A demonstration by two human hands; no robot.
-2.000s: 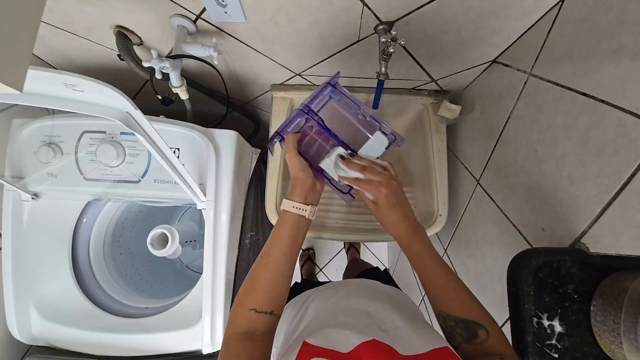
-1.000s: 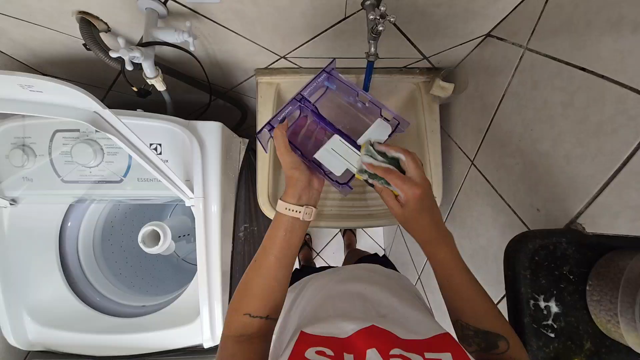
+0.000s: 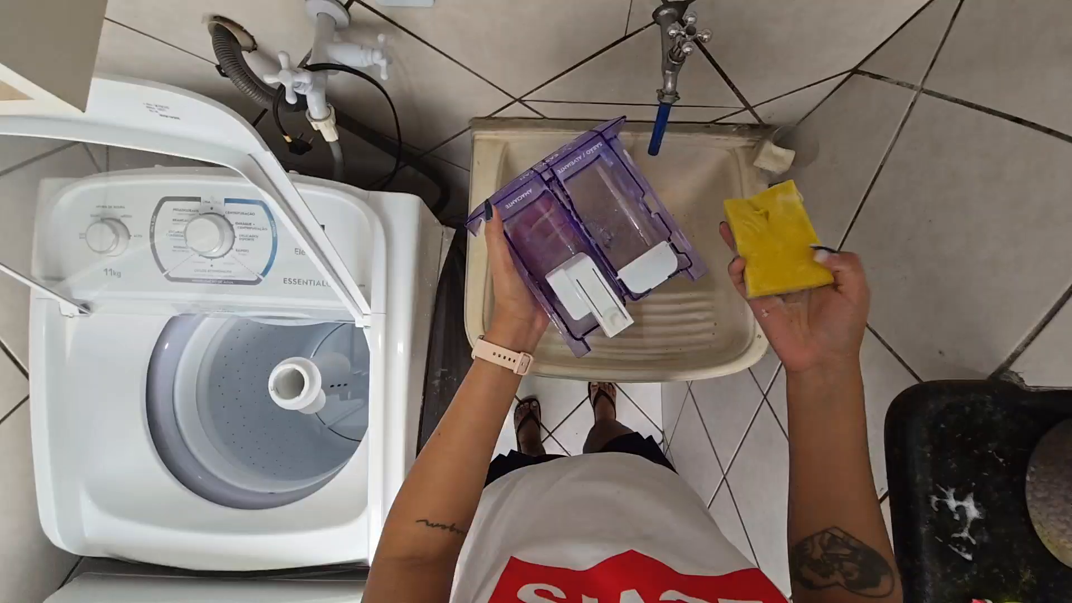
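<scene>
My left hand (image 3: 512, 289) grips the left side of a purple translucent washing machine dispenser drawer (image 3: 586, 226) with two compartments and white plastic inserts, tilted above the sink. Some of its fingers are hidden beneath the drawer. Right of the drawer, my right hand (image 3: 808, 314) is palm up and holds a yellow sponge (image 3: 775, 239) with wet-looking foam on it. The cream laundry sink (image 3: 712, 335) has a ribbed washboard slope under the drawer.
A top-load washing machine (image 3: 75, 419) stands at left with its lid (image 3: 209, 134) raised. A metal tap (image 3: 670, 50) with a blue spout end hangs over the sink. White valves (image 3: 318, 84) and a grey hose are on the wall. A black surface (image 3: 930, 444) with suds is at lower right.
My right hand has moved right, away from the drawer, and now shows the sponge's yellow face. Earlier it held the sponge against the white inserts. My left hand still holds the drawer.
</scene>
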